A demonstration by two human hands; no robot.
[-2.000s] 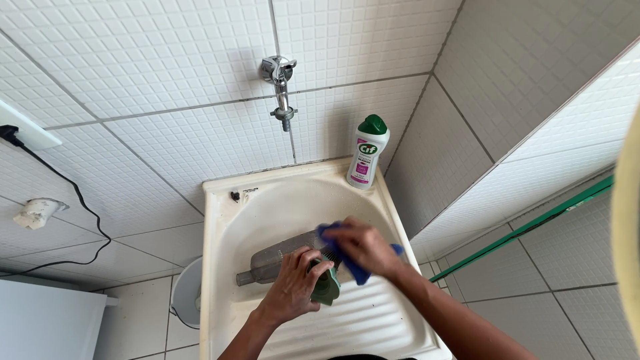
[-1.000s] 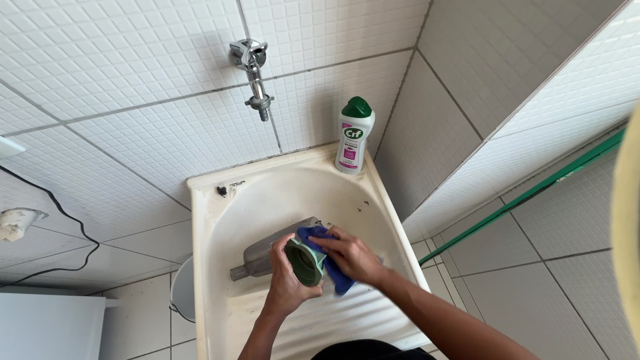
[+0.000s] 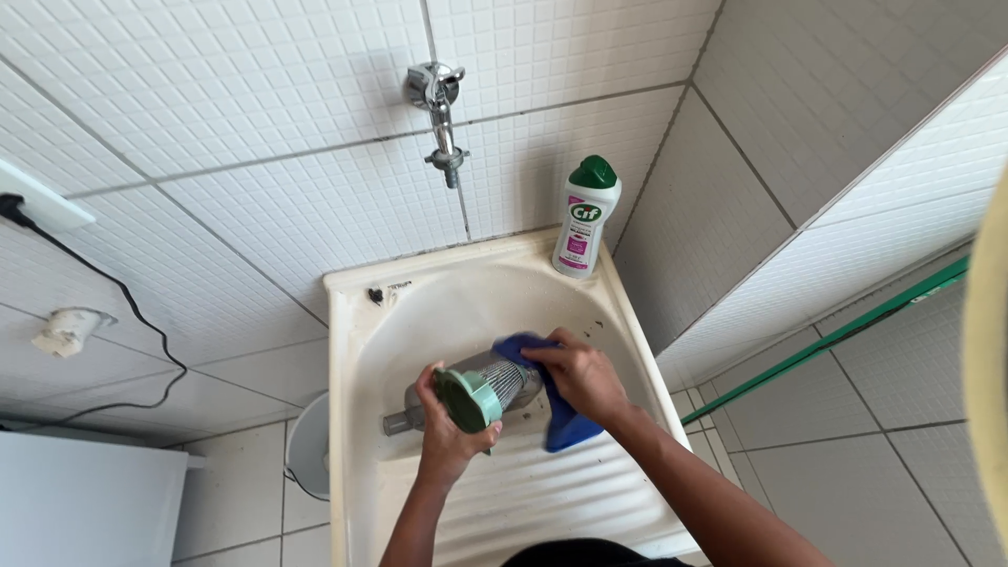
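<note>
My left hand grips the rim of a green plastic filter holder with a pleated filter, tilted over the basin. My right hand pinches a blue cloth at the filter's far end; part of the cloth hangs down. Behind and below the filter, a translucent grey plastic container with a narrow spout lies in the laundry sink. Its middle is partly hidden by my left hand and the filter.
A Cif cleaner bottle stands on the sink's back right corner, beside the wall. A chrome tap juts out above the basin. Left of the sink is a bucket on the floor. A black cable hangs at the left wall.
The green holder has turned so that the pleated filter shows at its side. My right hand, with the blue cloth, has moved toward the filter's far end.
</note>
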